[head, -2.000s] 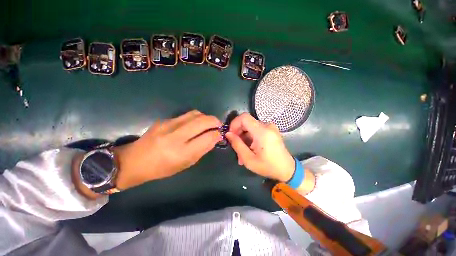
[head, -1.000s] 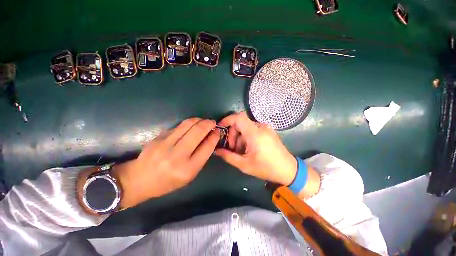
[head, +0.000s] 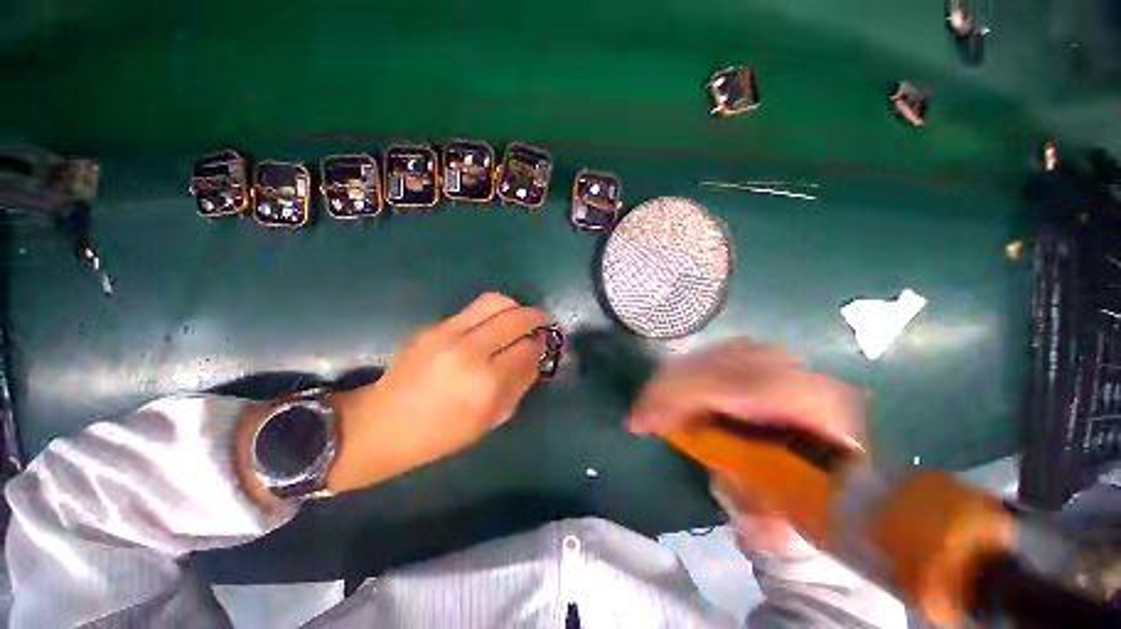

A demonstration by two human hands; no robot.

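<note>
My left hand (head: 449, 381) holds a small watch case (head: 550, 353) at its fingertips, over the green mat near the middle. My right hand (head: 750, 399) is blurred and is closed around the orange electric screwdriver (head: 787, 473), right of the case and apart from it. The screwdriver's body runs down to the lower right; its tip cannot be made out. The round screw tray (head: 668, 268) lies above and between my hands, with silvery screws over its upper part.
Several watch cases (head: 412, 176) stand in a row at the upper left; one (head: 596, 200) touches or nearly touches the tray. Thin tweezers (head: 760, 188) lie beyond the tray. A white scrap (head: 881, 323) lies right. Loose units (head: 734, 91) lie farther back. Black ribbed trays (head: 1076, 356) are at the right edge.
My right hand has left the watch case, moved right and taken hold of the screwdriver, which lay against my forearm before. My left hand still holds the case. The camera view has shifted.
</note>
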